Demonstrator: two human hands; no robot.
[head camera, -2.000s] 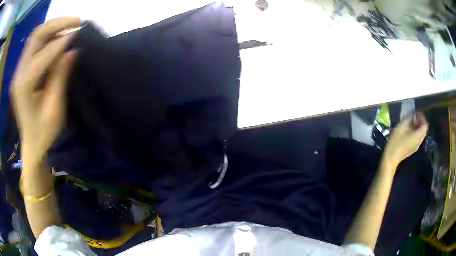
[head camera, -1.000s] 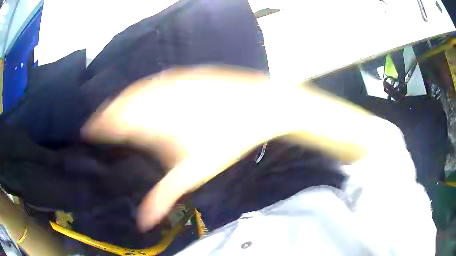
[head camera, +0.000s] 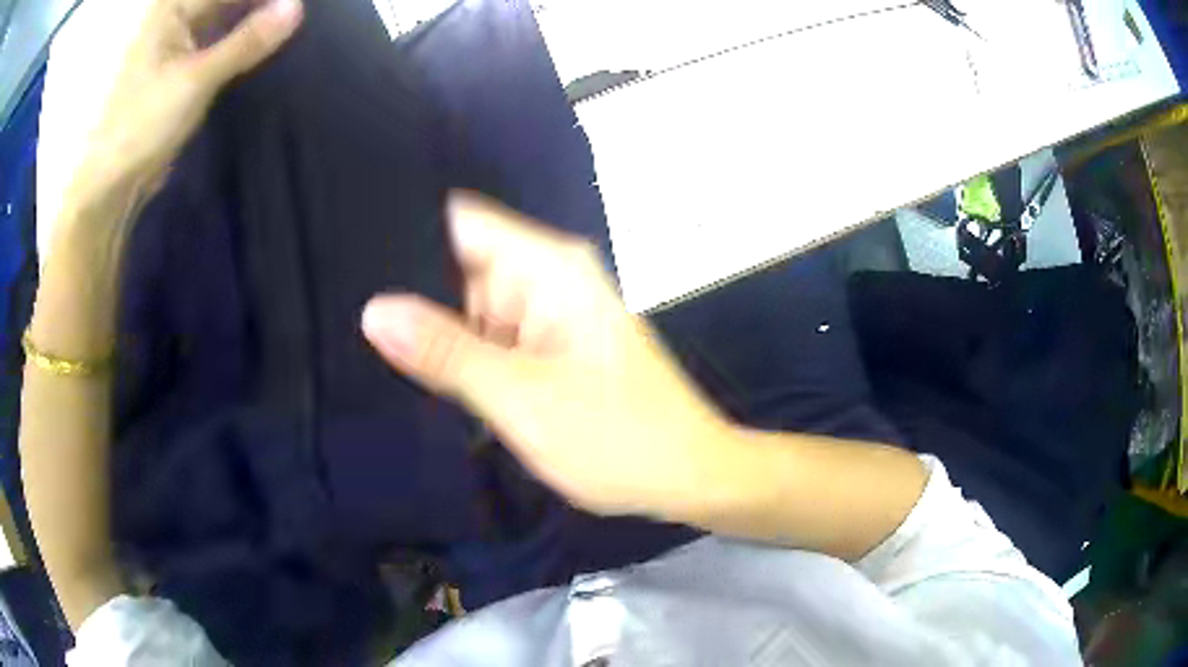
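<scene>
A large dark navy cloth (head camera: 352, 170) covers the left of the table and hangs over the lap, with long folds running up towards the top edge. My left hand (head camera: 196, 65) is at the top left, its thumb on the cloth's left border; its fingers are partly cut off by the picture edge, so its grip is unclear. My right hand (head camera: 560, 352) is over the middle of the cloth, slightly blurred, with thumb and fingers apart and nothing visible between them.
The white table (head camera: 782, 130) has a dark slot at its top centre and a thin dark tool (head camera: 1083, 39) at the far right. Small black and green snips (head camera: 986, 235) lie on a grey-white patch right of the lap. More dark cloth (head camera: 997, 352) lies below them.
My left hand has moved up from the lower left to the top left, and the cloth now runs up to it in long folds. My right hand's blurred sweep has slowed, its fingers now higher.
</scene>
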